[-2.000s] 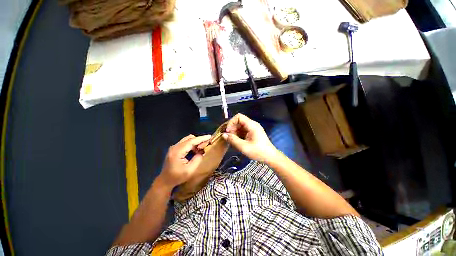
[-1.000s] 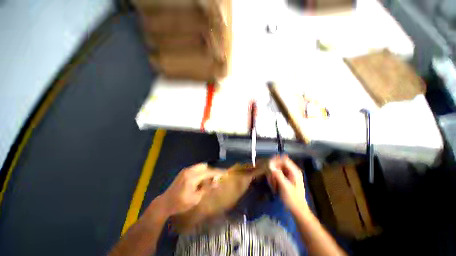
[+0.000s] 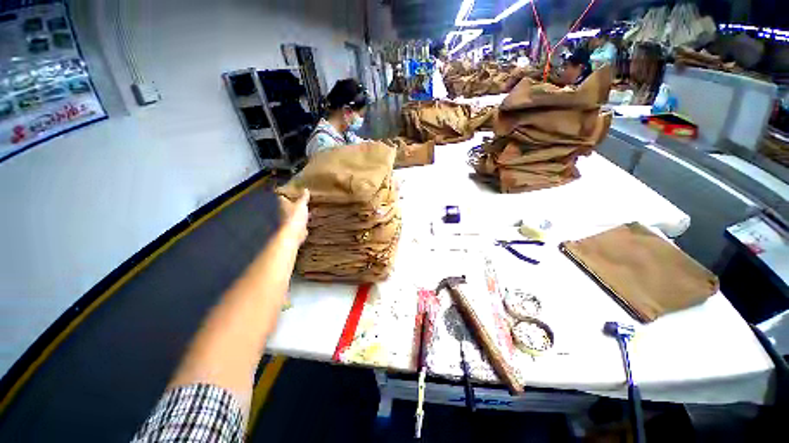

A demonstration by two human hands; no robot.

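Observation:
My left hand point(image 3: 295, 213) reaches to the left side of a tall stack of brown pouches point(image 3: 348, 247). It grips the left edge of the top pouch point(image 3: 344, 173), which lies on the stack; some fingers are hidden. My right hand is out of the picture. A claw hammer point(image 3: 484, 339) with a wooden handle lies near the table's front edge. Left of it a narrow bar point(image 3: 422, 372) and a thin dark tool point(image 3: 467, 376) stick out over the edge.
The white table point(image 3: 415, 251) also holds two rivet dishes point(image 3: 531, 335), pliers point(image 3: 521, 250), a small dark block point(image 3: 452, 214), a flat pouch point(image 3: 642, 270) and a small hammer point(image 3: 630, 372). Another brown pile point(image 3: 541, 143) stands farther back. A masked person point(image 3: 339, 121) is beyond the left stack.
The view has risen from the lap to the table and room. My left hand has moved from the lap to the stack's top pouch. My right hand has left the picture.

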